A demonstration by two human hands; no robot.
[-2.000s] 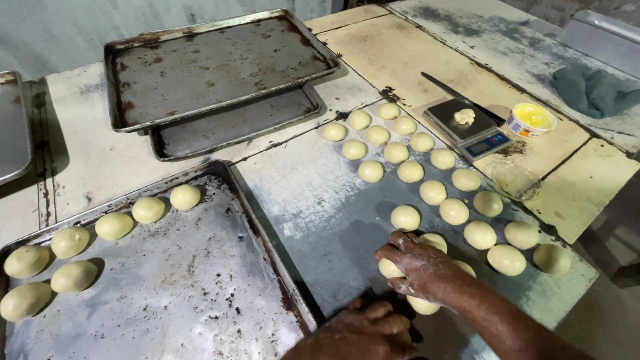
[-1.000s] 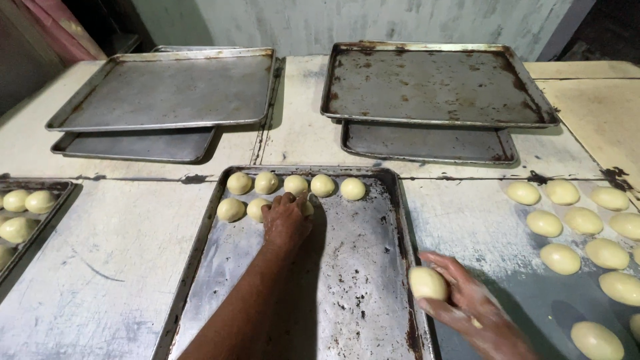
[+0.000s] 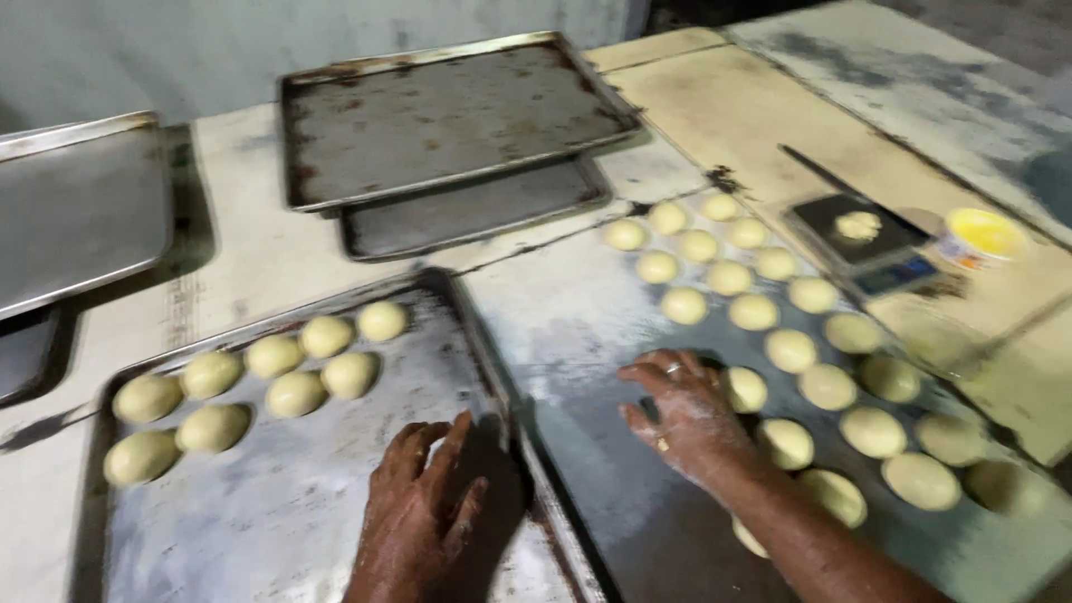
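Observation:
My left hand hovers over the right part of a metal baking tray, fingers apart and nothing in them. Two rows of round dough balls lie along the tray's far side. On the worktop to the right, my right hand, wearing a ring and dusted with flour, is spread beside a dough ball and holds nothing that shows. Several more dough balls lie in rows on the floured surface beyond and to the right of it.
Stacked baking trays stand at the back, and another tray is at the left. A digital scale bears a small dough piece. Near it are a long dark knife-like tool and a tub of yellow fat.
The view has swung right. One second ago my right hand held a dough ball and my left touched one on the tray; both have let go. The tray's second row has more balls than two seconds ago.

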